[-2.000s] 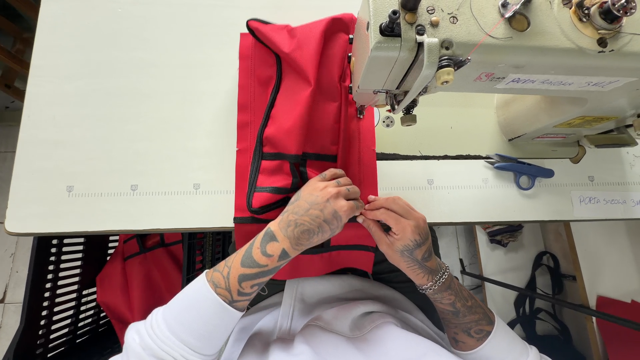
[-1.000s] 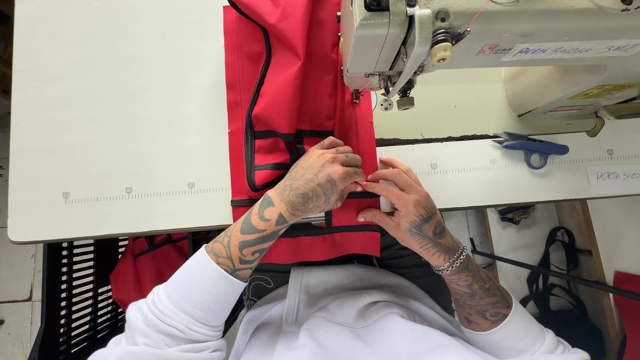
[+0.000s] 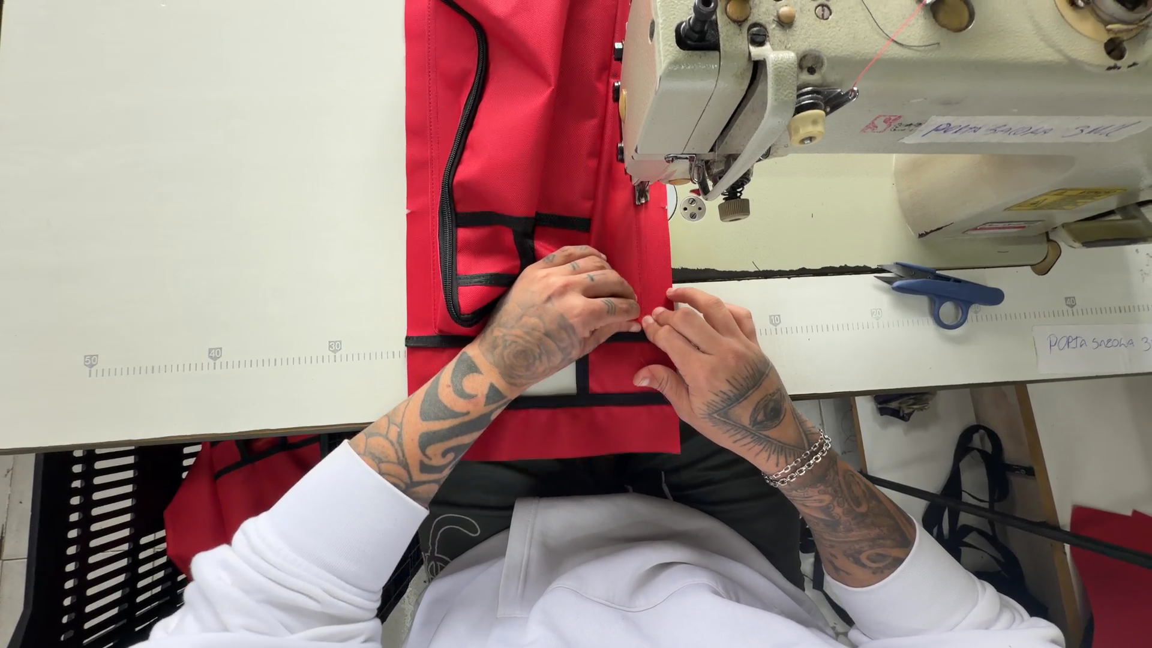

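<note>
A red fabric panel (image 3: 576,436) with black trim bands and a black zipper (image 3: 447,225) lies across the table's front edge, its right side beneath the presser foot (image 3: 641,192) of an industrial sewing machine (image 3: 846,99). My left hand (image 3: 562,310) rests on the panel with bent fingers, thumb and forefinger pinched at the fabric near a black band. Close beside it, my right hand (image 3: 720,369) touches the panel's right edge with its fingertips, the thumb apart. Whether the right fingers grip any cloth cannot be made out.
Blue thread snips (image 3: 954,292) lie on the table right of my hands, by a printed ruler scale (image 3: 837,317). Below the table's left edge stands a black plastic crate (image 3: 99,531) with red fabric (image 3: 216,490). Dark straps (image 3: 972,504) and a thin black rod (image 3: 1008,520) are at lower right.
The fingers of my right hand have spread from their earlier pinch beside the left hand. My left hand stays on the panel. The view has shifted slightly.
</note>
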